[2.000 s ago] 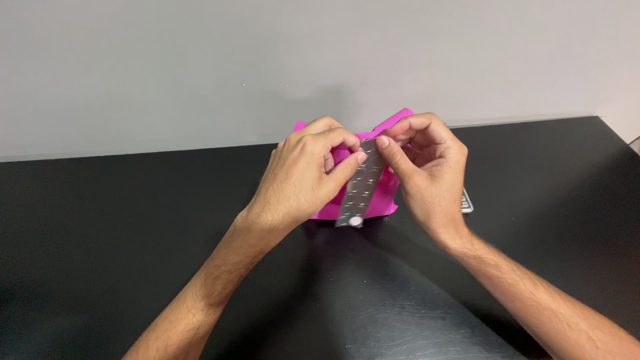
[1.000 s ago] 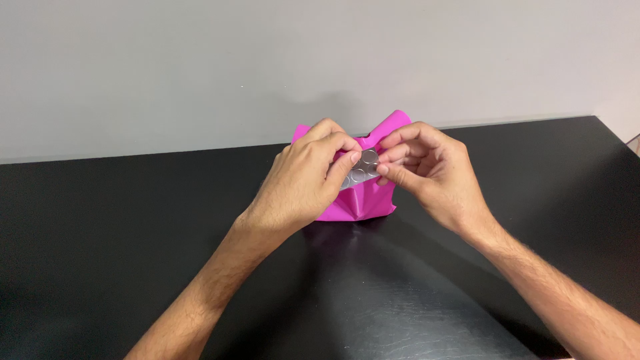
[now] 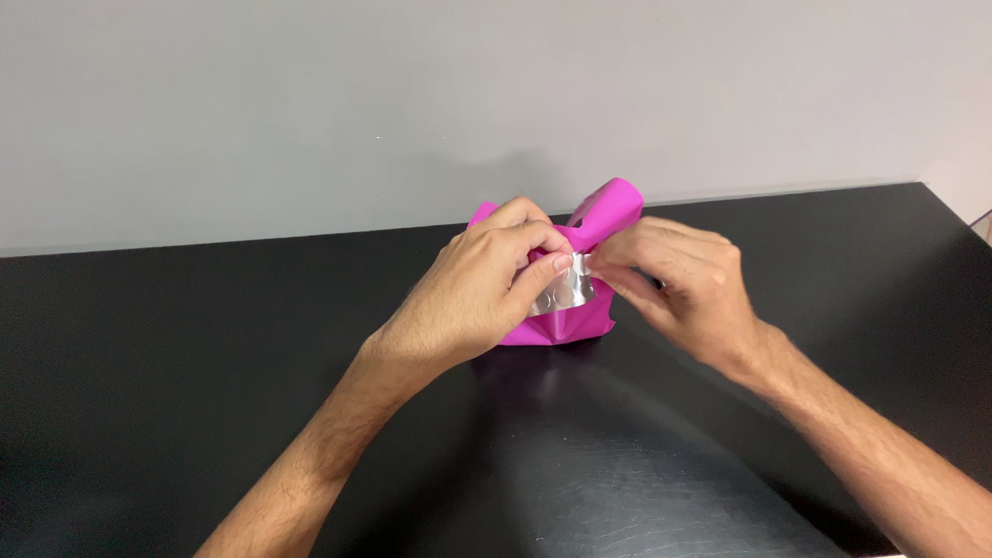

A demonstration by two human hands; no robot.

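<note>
A silver foil blister pack (image 3: pixel 570 288) with round pockets is held between both hands, in front of a bright pink plastic bag (image 3: pixel 554 329) standing on the black table. My left hand (image 3: pixel 496 271) pinches its upper left part between thumb and fingers. At its upper right edge my right hand (image 3: pixel 674 283) has thumb and forefinger closed together; those fingertips are slightly blurred. The bag's raised handles show behind the hands, one at the left and a larger one at the right. Whatever the bag holds is hidden.
The black table (image 3: pixel 194 372) has a glossy, creased patch near the front. A plain grey wall (image 3: pixel 310 101) rises directly behind its back edge. At the far right, the table's side edge shows beside a pale surface.
The blister pack first showed as a long strip with its printed foil side towards me; its shiny side with round pockets now faces me. A pale object beside my right wrist is no longer visible.
</note>
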